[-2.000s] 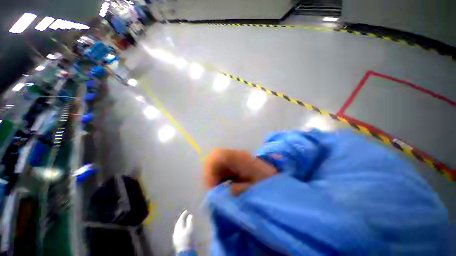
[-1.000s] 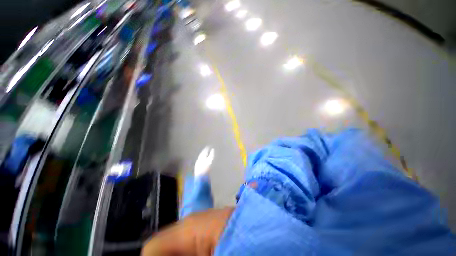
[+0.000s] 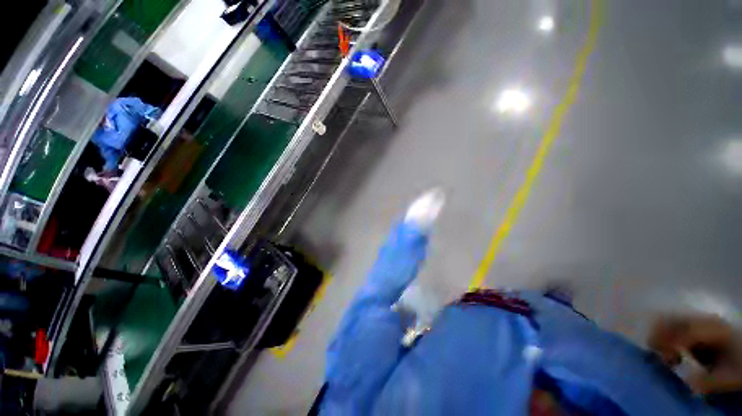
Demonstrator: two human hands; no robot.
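My left hand [image 3: 425, 208] is in a white glove, above the grey floor near the middle of the view, at the end of a light blue sleeve. It is blurred and I see nothing in it; its fingers do not show clearly. My right hand [image 3: 698, 343] is bare and strongly blurred at the lower right edge. Its finger pose and whether it holds anything cannot be made out. The blue smock [image 3: 480, 357] fills the bottom of the view. Neither hand visibly touches a work object.
A long production line with green surfaces [image 3: 252, 158] and metal rails runs along the left. Blue-wrapped parts [image 3: 231, 269] sit on its edge. A black bin [image 3: 289, 296] stands on the floor beside it. A person in a blue smock [image 3: 126, 126] is beyond. Yellow tape [image 3: 533, 166] crosses the floor.
The view has swung toward the line, which shows larger and closer. My gloved left hand has moved up and right in view. My bare right hand has moved from bottom centre to the lower right.
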